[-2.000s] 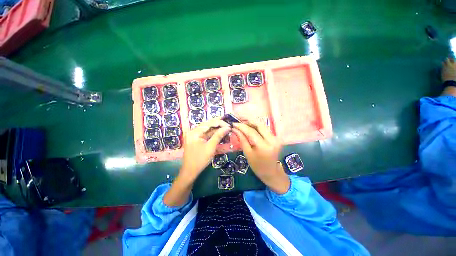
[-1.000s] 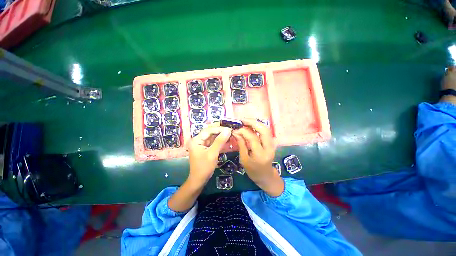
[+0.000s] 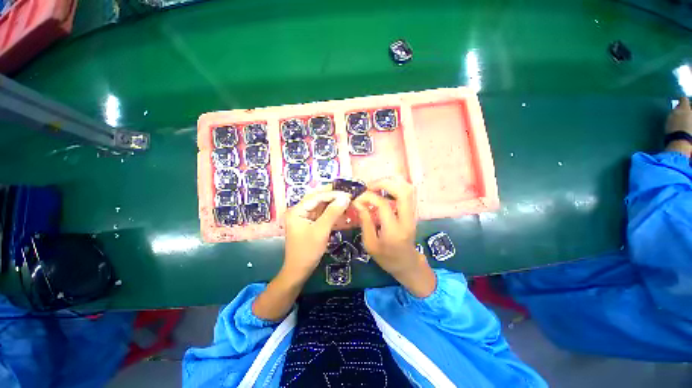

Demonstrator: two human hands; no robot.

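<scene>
My left hand (image 3: 309, 227) and my right hand (image 3: 391, 227) meet over the near edge of a pale pink foam tray (image 3: 492, 170). They pinch one dark square unit (image 3: 349, 188) between their fingertips, tilted. The tray has four compartments. The left one holds two columns of units (image 3: 226, 158). The second also holds two columns, partly hidden by my left hand. The third shows three units (image 3: 360, 144) at its far end; my right hand hides its near part. The right one shows no units. Several loose units (image 3: 338, 273) lie by the tray's near edge, partly hidden by my hands.
A loose unit (image 3: 401, 51) and another dark piece (image 3: 620, 51) lie on the green surface (image 3: 546, 136) beyond the tray. A grey metal bar (image 3: 68, 114) and a black device (image 3: 72, 269) are at left. A red-pink tray (image 3: 30, 30) is upper left. A person's arm (image 3: 660, 197) is at right.
The loose unit and the dark piece on the far side have shifted left. The unit between my fingertips has changed its tilt slightly. The tray's visible contents look the same.
</scene>
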